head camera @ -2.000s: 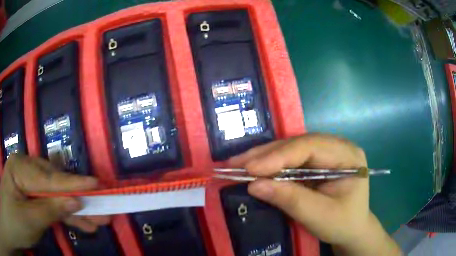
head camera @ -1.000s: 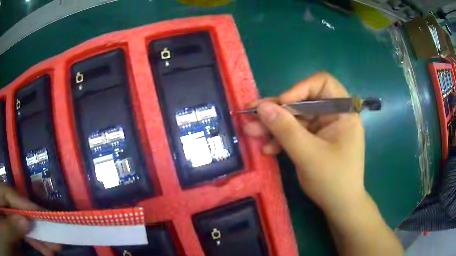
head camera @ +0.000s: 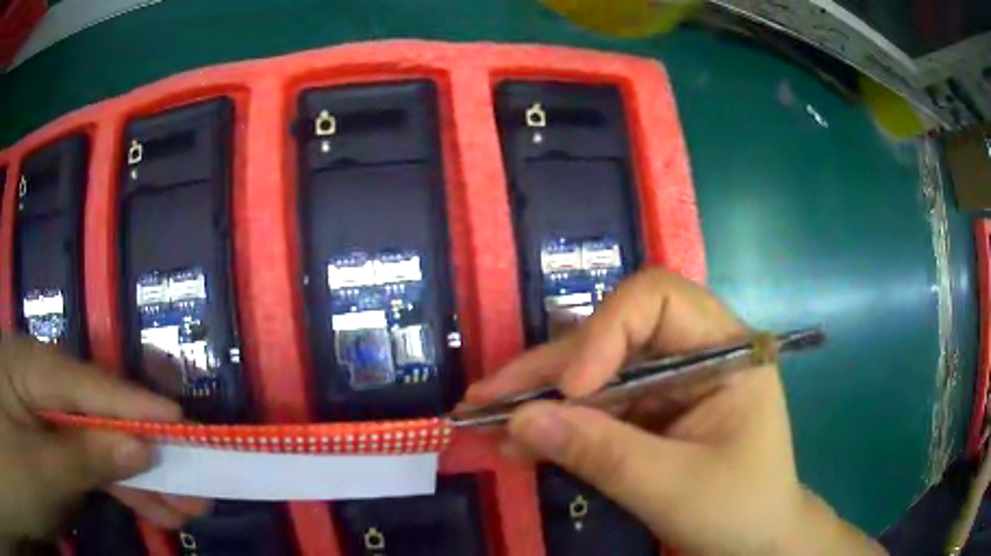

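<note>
My left hand [head camera: 82, 434], cut off by the left edge, holds a label sheet [head camera: 293, 469] with a red-and-white dotted upper edge and a white lower strip. My right hand [head camera: 663, 424] holds slim metal tweezers [head camera: 674, 373] like a pen. Their tip touches or nearly touches the right end of the dotted edge. Whether a sticker is at the tip cannot be told. Black phones [head camera: 375, 239] with gold-rimmed camera openings and blue-and-silver circuit areas lie in the pockets of a red foam tray [head camera: 478, 206] beneath. My right hand partly covers the rightmost upper phone [head camera: 565, 185].
The tray lies on a green bench top [head camera: 793, 217]. Yellow round objects [head camera: 619, 13] and grey equipment [head camera: 858, 43] stand at the back. A brown box [head camera: 969, 168] and another red edge [head camera: 983, 326] show at the far right.
My right hand and tweezers have moved from the tray's right border down to the sheet's end. My left hand has moved the sheet right and slightly up in the picture. The view has shifted.
</note>
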